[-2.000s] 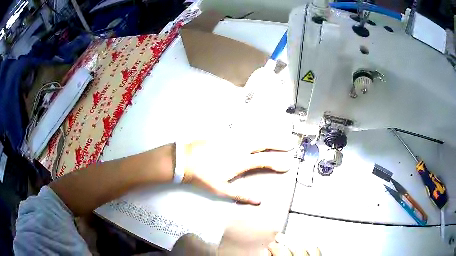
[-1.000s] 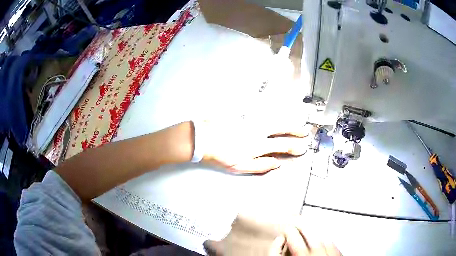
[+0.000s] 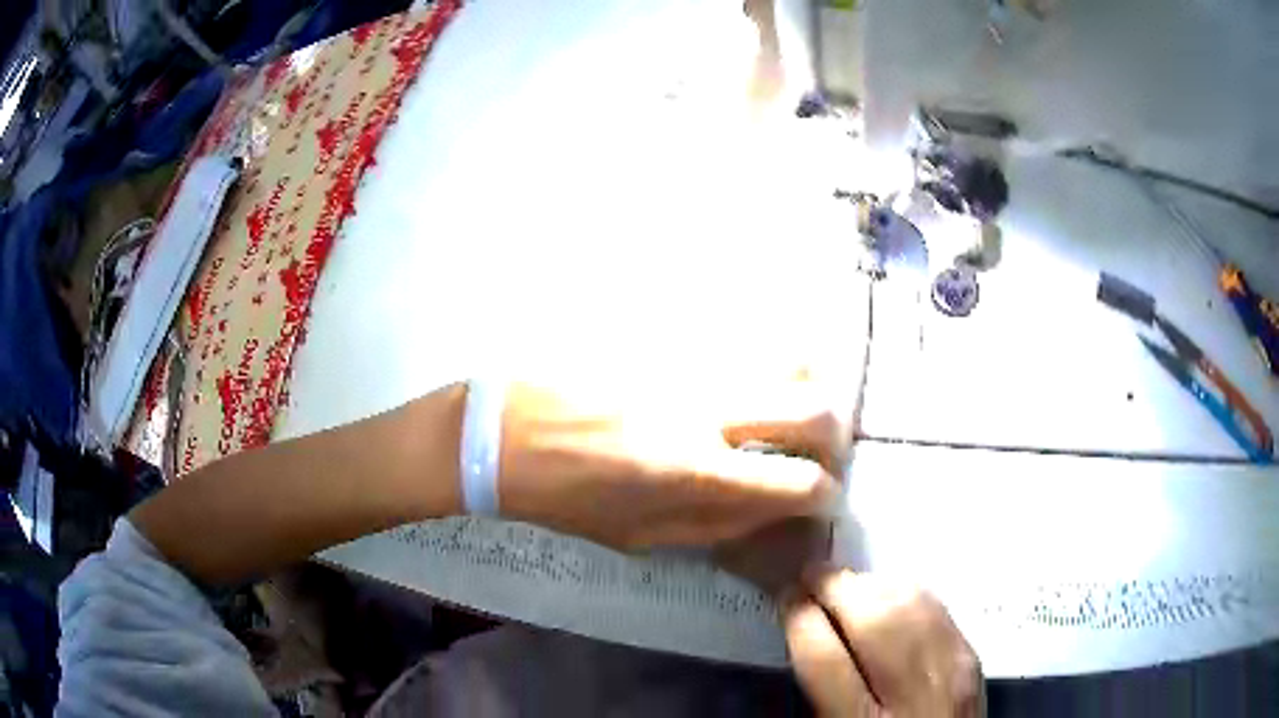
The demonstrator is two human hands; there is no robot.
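A small part of a brown panel (image 3: 780, 550) shows between my hands near the table's front edge; the rest is hidden by fingers and glare. My left hand (image 3: 673, 474), with a white band at the wrist, reaches in from the left and its bent fingertips hold the panel's upper side. My right hand (image 3: 887, 648) is at the bottom edge, partly cut off, with its fingers closed on the panel's lower end. The presser foot (image 3: 875, 232) of the sewing machine is above my hands, with no panel visible under it.
Right of the needle area lie a dark brush or block (image 3: 1126, 296), snips (image 3: 1209, 396) and a screwdriver (image 3: 1247, 317). On the left are a red-lettered board (image 3: 267, 267) and a white bar with a cord (image 3: 168, 297). Ruler marks line the white table's front edge (image 3: 1122, 606).
My left hand has moved from beside the needle down towards the front edge and meets my right hand at the panel. The view has shifted down, so the machine sits higher.
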